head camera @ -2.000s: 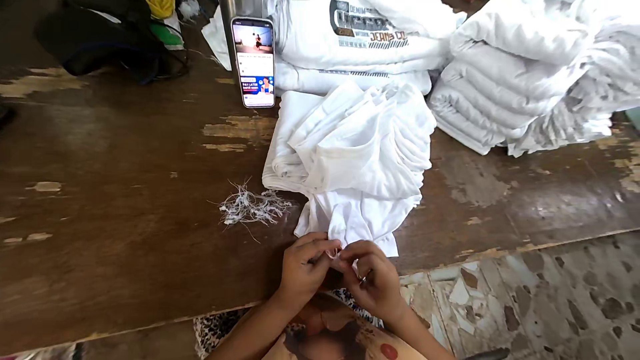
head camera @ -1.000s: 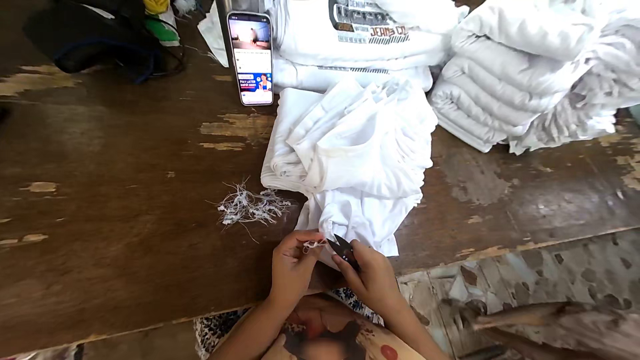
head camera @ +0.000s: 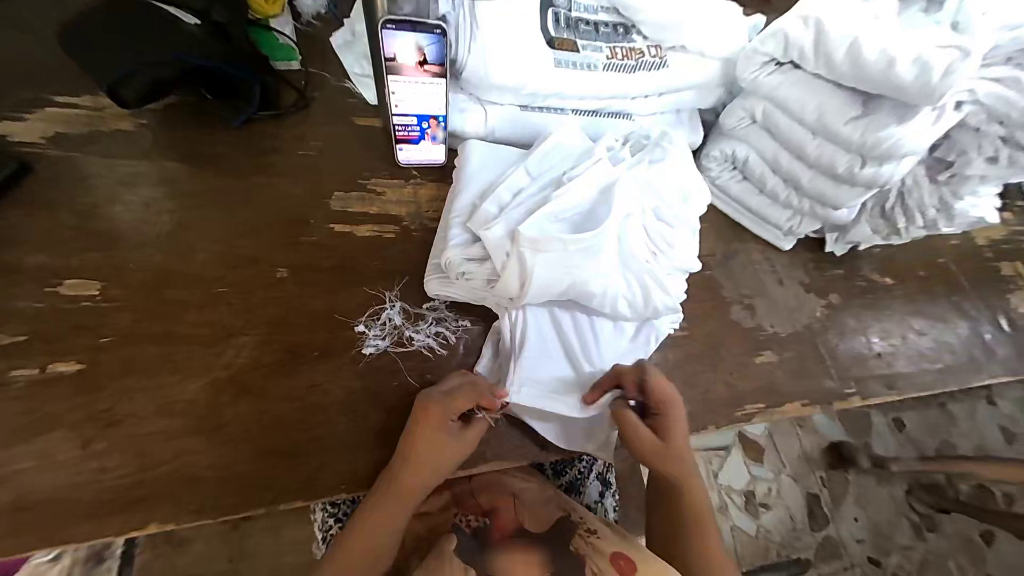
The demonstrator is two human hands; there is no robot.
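A white cloth garment (head camera: 584, 344) hangs from a folded white stack toward the table's front edge. My left hand (head camera: 448, 416) pinches its left corner, with loose thread ends sticking out between the fingers. The garment's right edge is between the thumb and fingers of my right hand (head camera: 644, 412). Inside that palm a small dark tool, the thread snips, is mostly hidden. Left of the garment lies a small heap of white thread scraps (head camera: 410, 326) on the wooden table.
A smartphone (head camera: 414, 92) leans upright behind the scraps. Printed white garments (head camera: 592, 80) lie at the back, beside a tall pile of folded white cloth (head camera: 808, 136). A black bag or cloth (head camera: 176, 56) rests at the back left. The worn wooden table (head camera: 200, 256) ends near my body.
My hands, close together before, have moved apart along the garment's edge. The snips, in plain view one second ago, are now tucked in my right hand. The garment's lower part lies more spread out.
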